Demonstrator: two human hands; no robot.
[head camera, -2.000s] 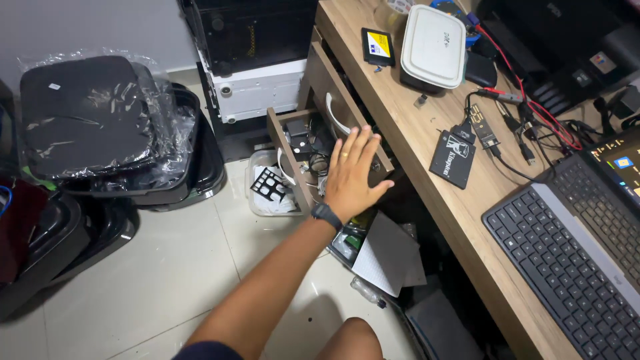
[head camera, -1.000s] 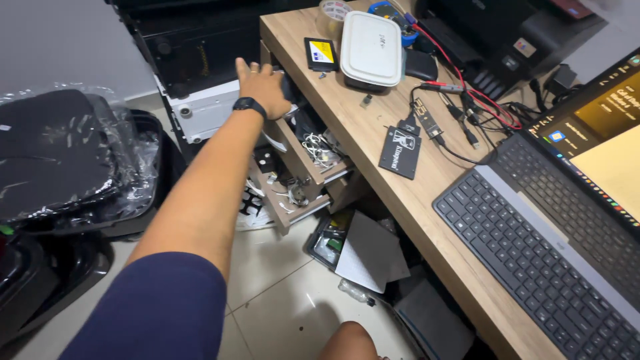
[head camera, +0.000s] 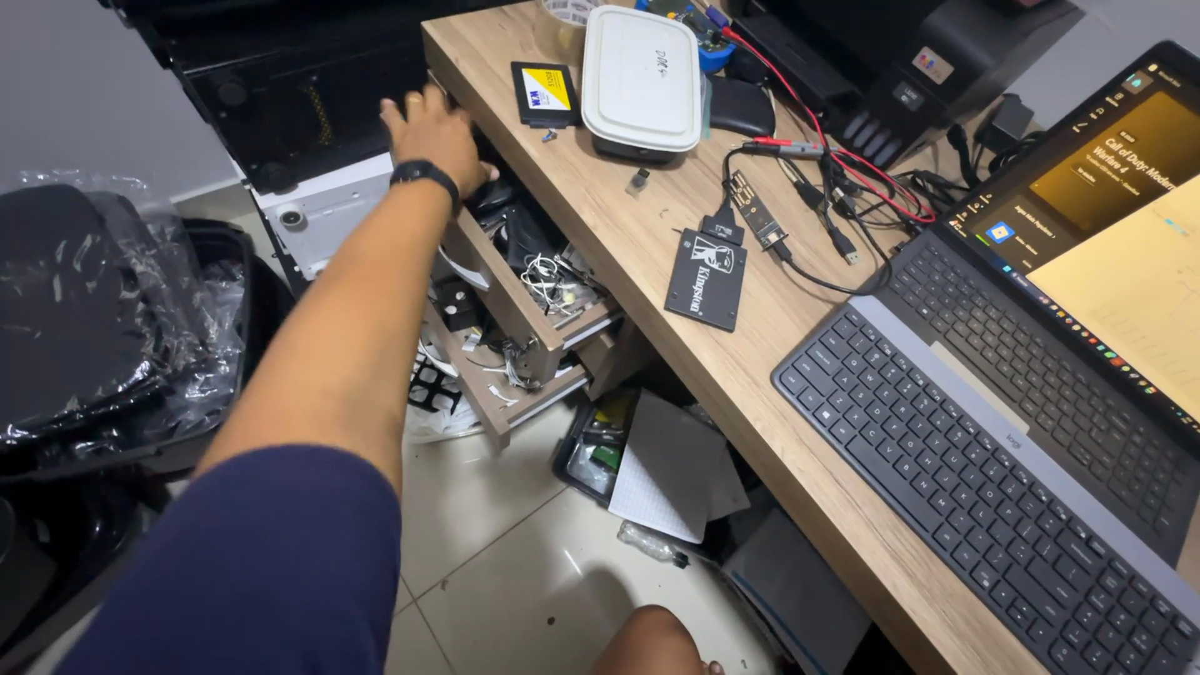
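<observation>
My left hand, with a dark watch on its wrist, is palm down over the far end of the open upper drawer, close to the desk's edge. Its fingers are spread, the thumb toward the desk; its palm and whatever may be under it are hidden. White earphone cables and dark items lie in this drawer. Below, the lower drawer also stands open, holding cables and small parts. My right hand is out of view.
The wooden desk bears a lidded container, a Kingston SSD, another SSD, test leads, a keyboard and a laptop. Under it are a parts box and papers. Plastic-wrapped black seats stand left.
The upper drawer has come out further since the oldest frame, showing its cables. My left hand has moved from the drawer front to its far end. The view has shifted.
</observation>
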